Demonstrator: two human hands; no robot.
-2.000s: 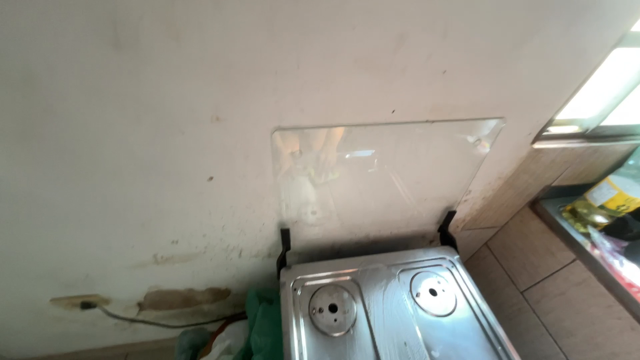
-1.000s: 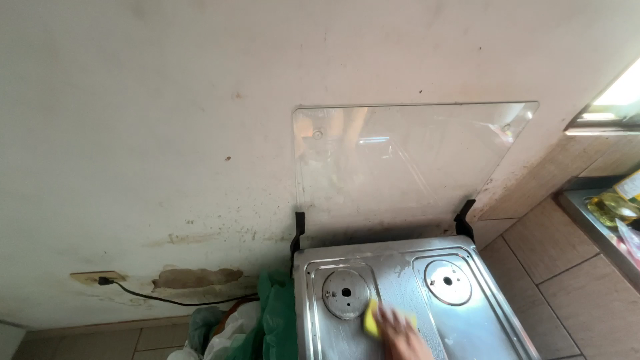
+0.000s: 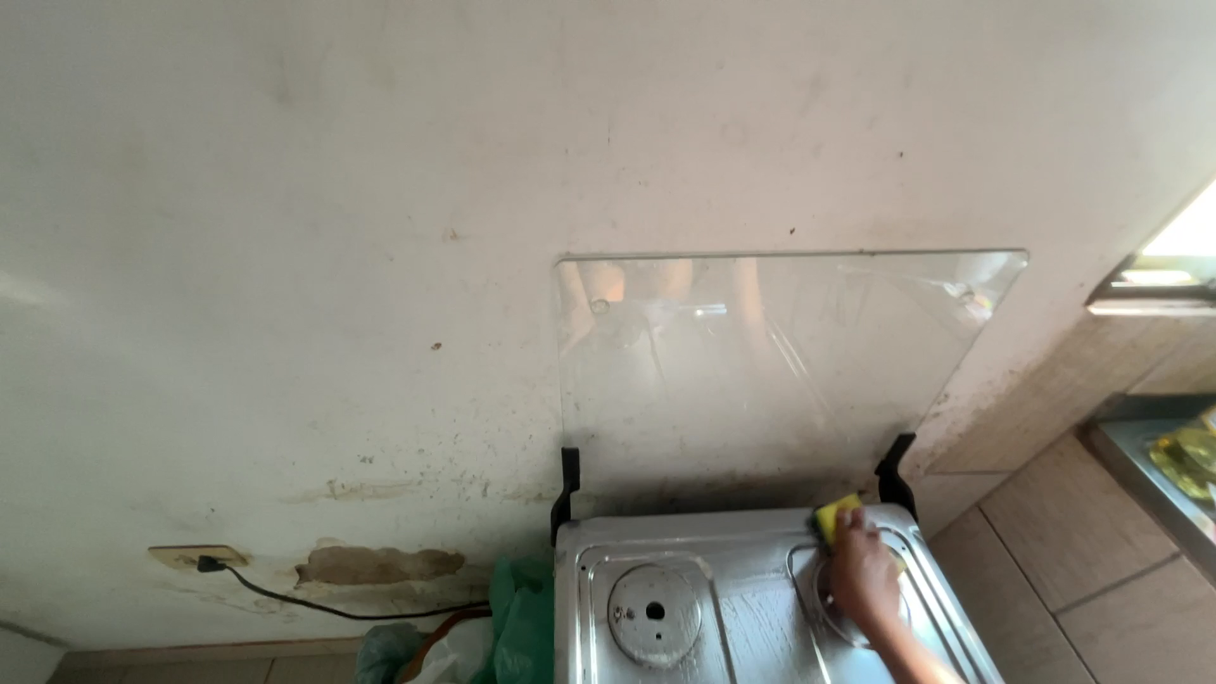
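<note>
My right hand [image 3: 863,575] grips a yellow sponge [image 3: 840,516] with a dark scouring side, near the back edge of the metal stove top [image 3: 760,594], partly over the right rear burner recess. Wet streaks show on the metal. The left rear burner recess [image 3: 655,616] has a dark central hole and no grate on it. A raised clear glass lid [image 3: 760,351] stands behind the stove on two black hinge arms [image 3: 566,494]. My left hand is out of view.
Left of the stove are green and white plastic bags [image 3: 522,617]. A black cord [image 3: 332,613] runs to a wall outlet [image 3: 176,556]. At right are a counter edge [image 3: 1140,480], a yellowish bottle [image 3: 1187,461] and a window [image 3: 1173,256].
My right hand was out of view two seconds ago. It then appeared with the sponge between the two rear burner recesses, and has since moved right and toward the stove's back edge.
</note>
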